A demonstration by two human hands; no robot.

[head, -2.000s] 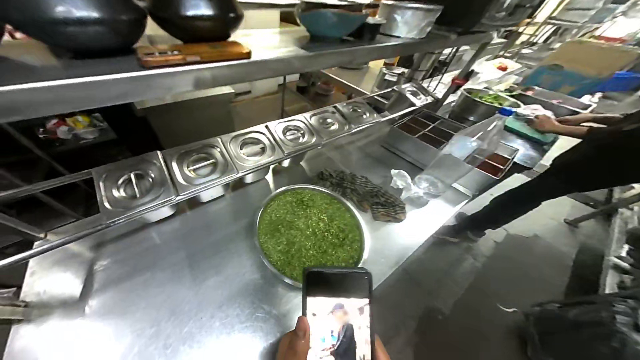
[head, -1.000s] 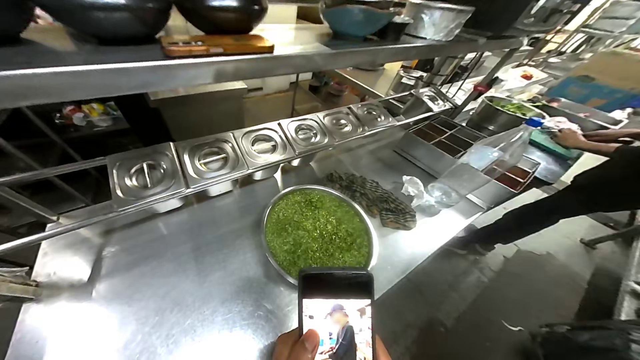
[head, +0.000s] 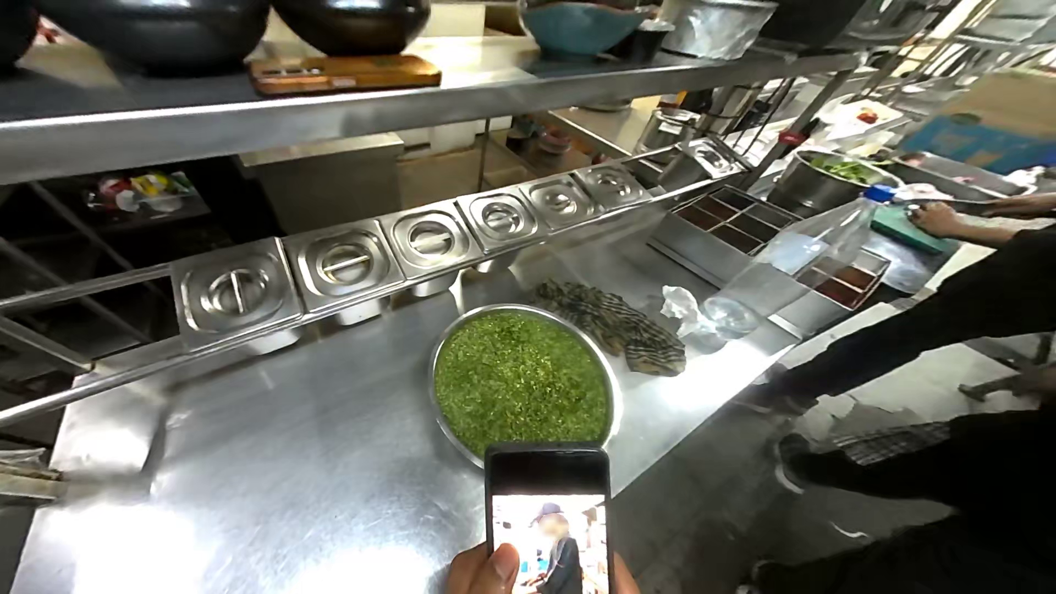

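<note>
At the bottom edge, my left hand (head: pixel 485 569) holds a smartphone (head: pixel 549 478) upright, its thumb over the lit screen, which shows a picture of a person in a cap. Only a little of my right hand (head: pixel 624 576) shows, against the phone's right side. Just beyond the phone, a round metal bowl of chopped green herbs in liquid (head: pixel 524 379) stands on the steel counter (head: pixel 330 462). A crumpled striped cloth (head: pixel 615 322) lies to the right behind the bowl. Past it are crumpled white plastic (head: pixel 683 309) and a large clear plastic bottle with a blue cap (head: pixel 792 264), lying tilted.
Lidded steel containers (head: pixel 342 262) line a rail behind the counter. Overhead runs a metal shelf (head: pixel 346 115) with dark bowls and a wooden board (head: pixel 345 74). A divided steel tray (head: pixel 734 219) stands at the right, near a co-worker's hand (head: pixel 940 221) at a green board (head: pixel 907 229).
A second pair of dark-clothed legs has come into view at the lower right. The phone stays in my hands in front of the bowl.
</note>
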